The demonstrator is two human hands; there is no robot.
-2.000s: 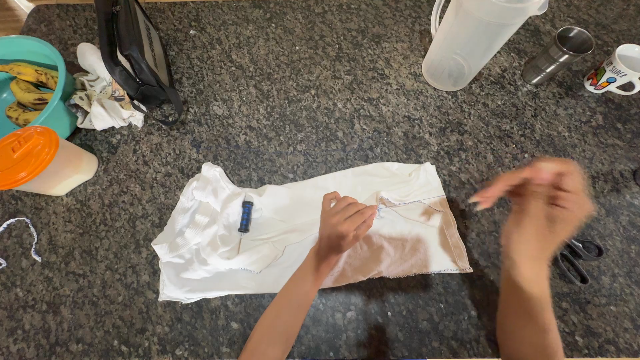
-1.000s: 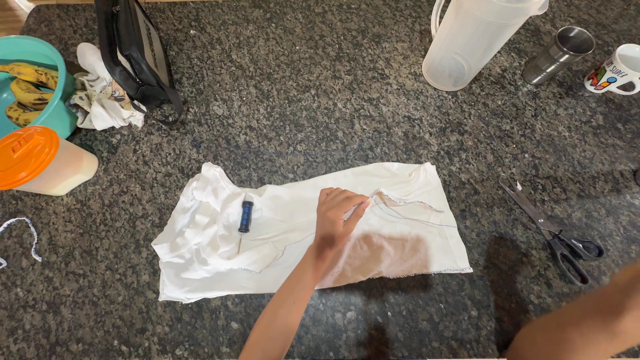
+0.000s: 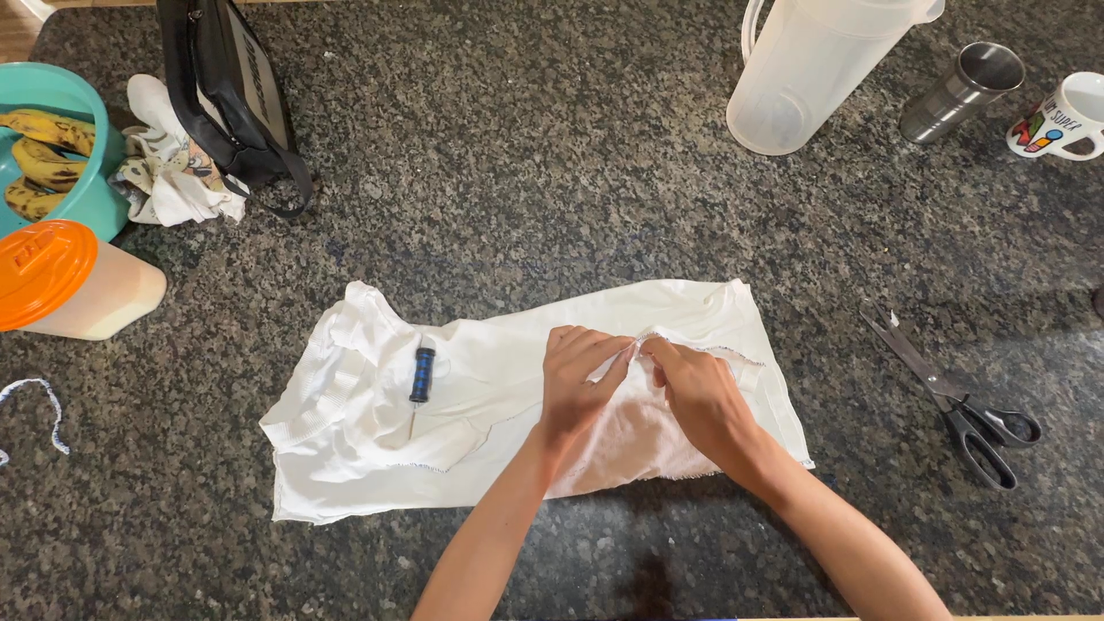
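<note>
A white cloth garment (image 3: 509,345) with a ribbed neckline lies spread on the dark granite counter. My left hand (image 3: 582,371) pinches the edge of its fabric near the middle right. Close beside it, my right hand (image 3: 694,388) grips the same stitched edge, the fingertips almost touching; whether a needle is between them cannot be told. A seam ripper with a blue and black handle (image 3: 422,375) rests on the garment to the left, its metal shaft pointing toward me. Scissors with black handles (image 3: 949,397) lie partly spread to the right of the cloth.
At the left are a teal bowl (image 3: 108,172) of bananas, an orange-lidded container (image 3: 112,285), a crumpled cloth (image 3: 177,177), a black bag (image 3: 228,95) and a twisted cord (image 3: 56,410). A plastic pitcher (image 3: 793,86), steel cup (image 3: 949,99) and mug (image 3: 1052,125) stand at the upper right.
My right hand was raised beside the garment, then low at the right edge, and has come to the fabric next to my left hand. The stitched edge is now lifted between them.
</note>
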